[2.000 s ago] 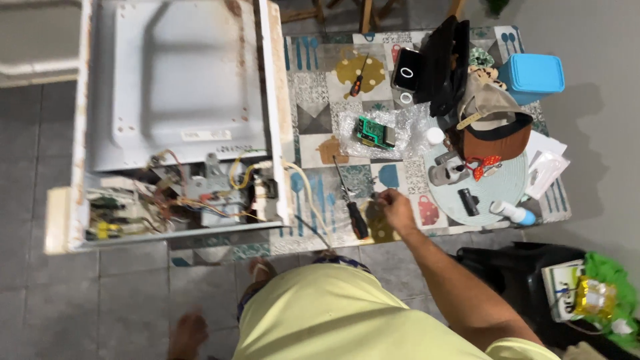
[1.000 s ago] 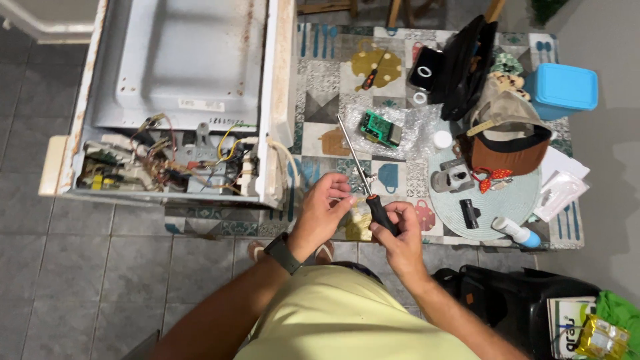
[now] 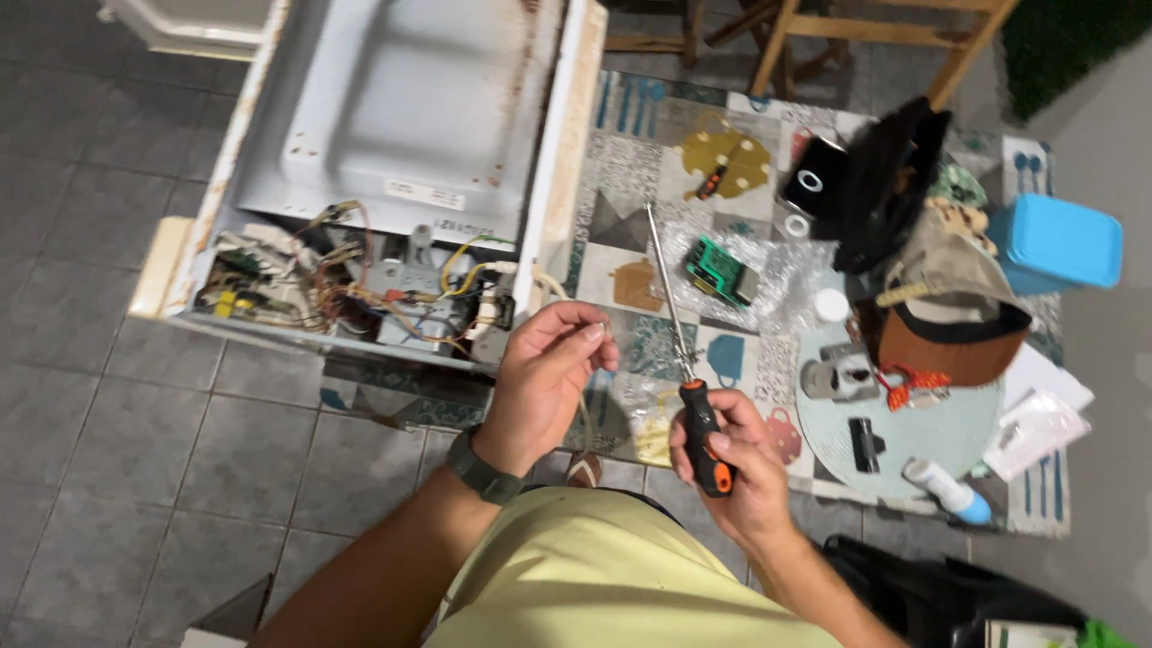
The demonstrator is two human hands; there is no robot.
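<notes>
My right hand (image 3: 733, 454) grips the black and orange handle of a long screwdriver (image 3: 668, 292), whose shaft points up and away over the table. Small dark bits, perhaps screws, cling to the shaft just above the handle. My left hand (image 3: 562, 369) is beside it with thumb and fingertips pinched on something tiny, too small to name. Left of that hand stands an opened appliance housing (image 3: 562, 162) with exposed wiring (image 3: 360, 292) along its near side. A green circuit board (image 3: 722, 270) lies on bubble wrap (image 3: 792, 270) beyond the screwdriver.
On the patterned tablecloth (image 3: 621, 225) lie a smaller screwdriver (image 3: 714, 180), a smartphone (image 3: 814, 175), a black bag (image 3: 886, 189), a cap (image 3: 954, 333) and a blue plastic container (image 3: 1060, 243). A round placemat (image 3: 819, 441) holds several small items. Wooden chairs (image 3: 864, 31) stand behind the table.
Two seconds ago the screwdriver lay on the table beside my right hand; now that hand holds it. My left hand has come up from low at the left to beside the screwdriver.
</notes>
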